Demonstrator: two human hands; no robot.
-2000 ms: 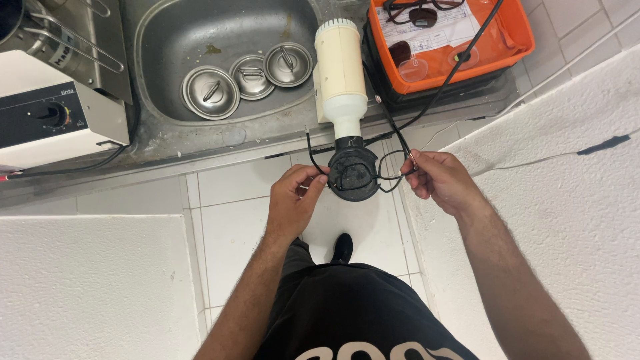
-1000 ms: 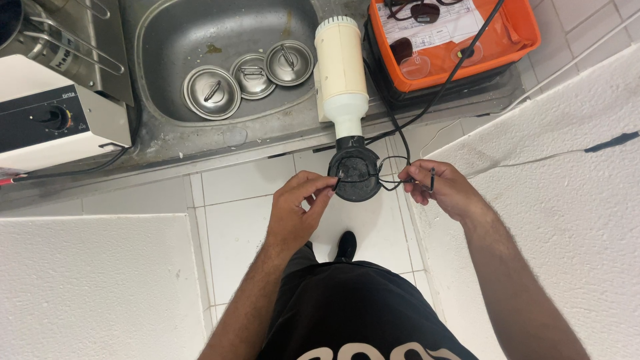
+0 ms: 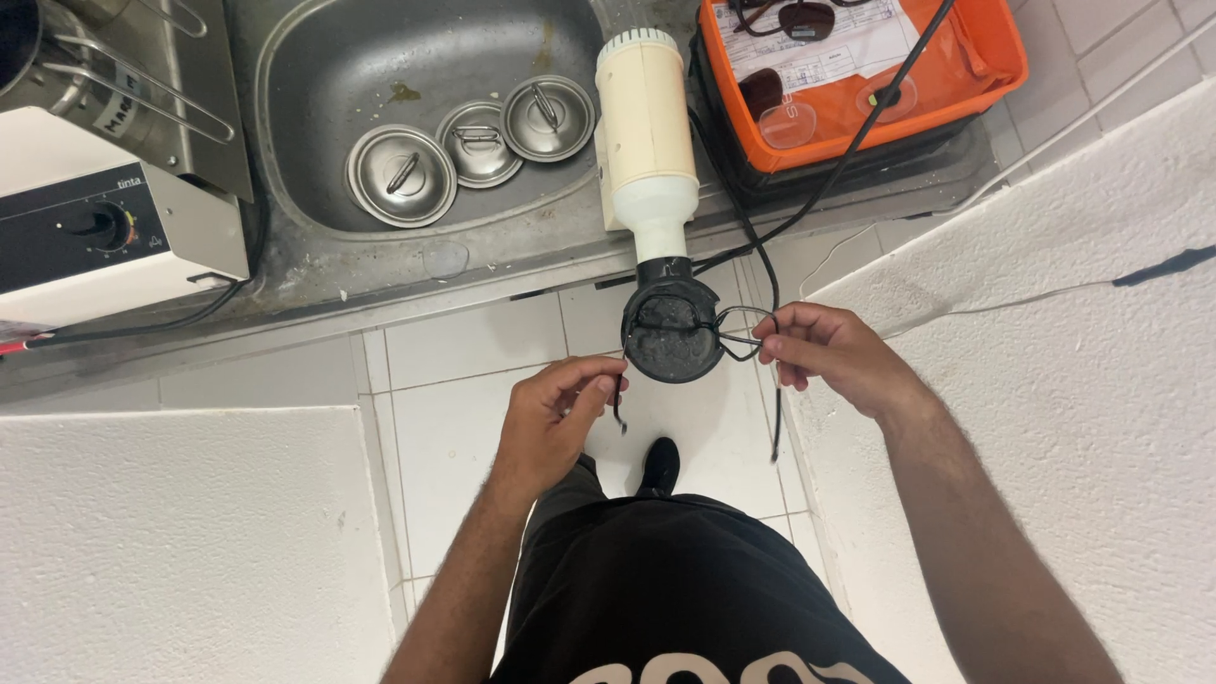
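Note:
A cream cylindrical appliance housing (image 3: 646, 119), seemingly a hair dryer, lies across the sink's front edge. Its round black end piece (image 3: 673, 353) juts out over the floor. Thin black cord is looped at the right side of that end piece, and my right hand (image 3: 825, 359) pinches the loop (image 3: 746, 334) between thumb and fingers. Left of the end piece, my left hand (image 3: 560, 408) holds a short cord end (image 3: 618, 404) that hangs below its fingertips. Another cord end (image 3: 778, 437) dangles under my right hand.
Several steel lids (image 3: 402, 176) lie in the sink basin (image 3: 323, 57). To the right, an orange crate (image 3: 883, 128) holds sunglasses and a printed sheet. A white appliance with a dial (image 3: 204, 223) stands at the left. White textured surfaces (image 3: 180, 532) flank me on both sides.
My left hand has moved down and away from the middle of the black end piece, and a cord end now hangs from it. The right hand still holds the cord loop.

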